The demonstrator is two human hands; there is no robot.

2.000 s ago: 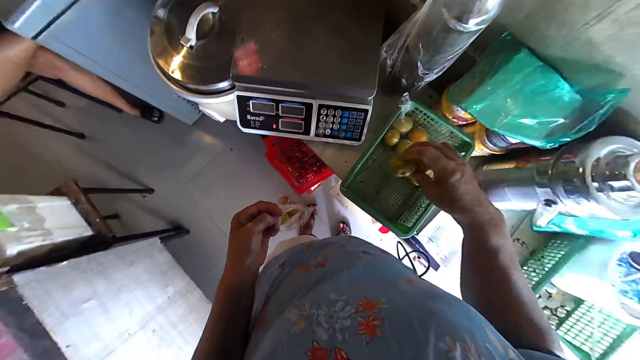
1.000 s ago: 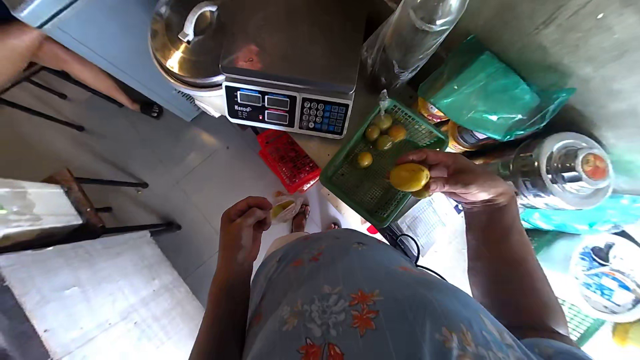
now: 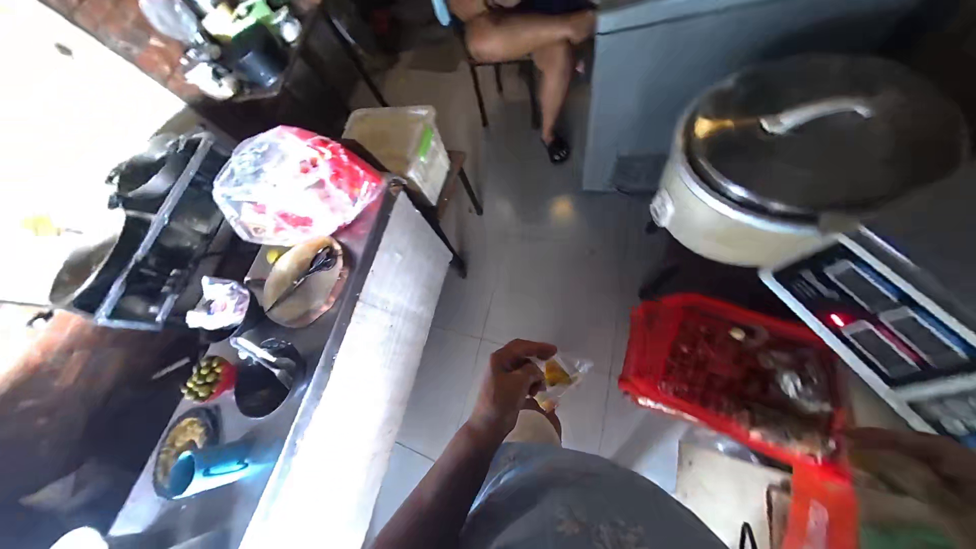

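Observation:
My left hand (image 3: pixel 509 381) pinches a small clear plastic bag (image 3: pixel 564 372) with something yellow inside, above the tiled floor. At the lower right edge is my right hand (image 3: pixel 911 457), blurred and partly out of view; whether it holds anything cannot be made out. It is beside a red plastic basket (image 3: pixel 648 351) with some small things in it. Just above that hand lies a digital scale (image 3: pixel 877 305), its display facing up, and a large lidded pot (image 3: pixel 732 229) stands behind the scale.
On the left, a counter (image 3: pixel 366 335) bears a red and clear plastic bag (image 3: pixel 297 183), a round board (image 3: pixel 305 282) with scissors, a blue cup (image 3: pixel 221 467) and a bowl of small green fruits (image 3: pixel 206 379). A plastic tub (image 3: pixel 396 145) stands behind it. A seated person's legs (image 3: pixel 553 84) show at the top.
The view has swung far to the left. The yellow fruit in my right hand and the green basket of fruits, plain one second ago, no longer show clearly. My left hand still holds the small bag.

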